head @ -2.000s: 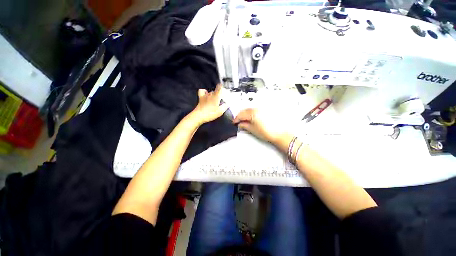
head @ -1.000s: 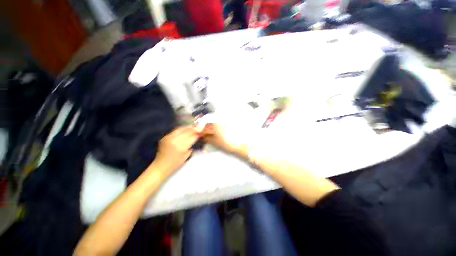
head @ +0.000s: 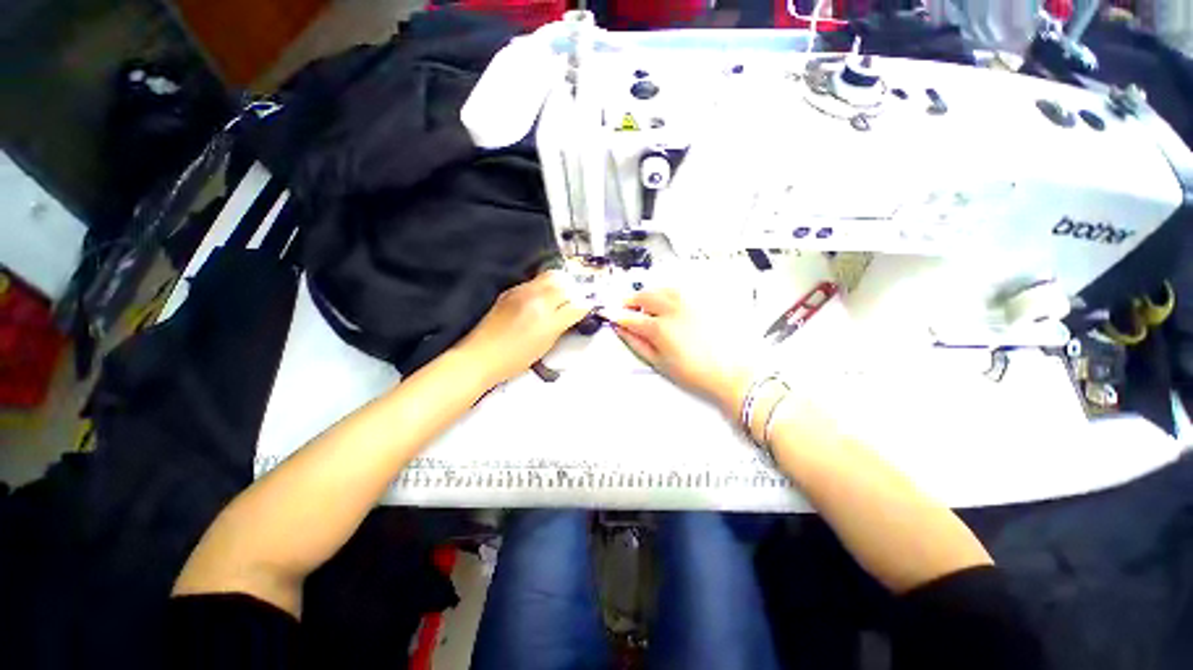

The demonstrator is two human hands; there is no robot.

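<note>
The black garment (head: 419, 249) lies heaped on the table left of the white sewing machine (head: 916, 157). My left hand (head: 534, 321) rests at the garment's right edge, just in front of the presser foot (head: 615, 249), fingertips together. My right hand (head: 663, 334) is close beside it on the right. Both hands' fingertips pinch a small dark fabric edge (head: 591, 322) between them. A strip of dark cloth shows below my left hand. The needle point is too small to make out.
Red-handled snips (head: 805, 312) lie under the machine arm. Yellow scissor loops (head: 1151, 312) show at the right. A printed ruler tape (head: 589, 480) runs along the table's front edge. More black cloth (head: 157, 419) hangs at the left, and some lies at the lower right.
The view swung right and came back. The black cloth that lay under my forearm and in front of my hands has moved away, baring white table. Both hands still pinch cloth near the foot.
</note>
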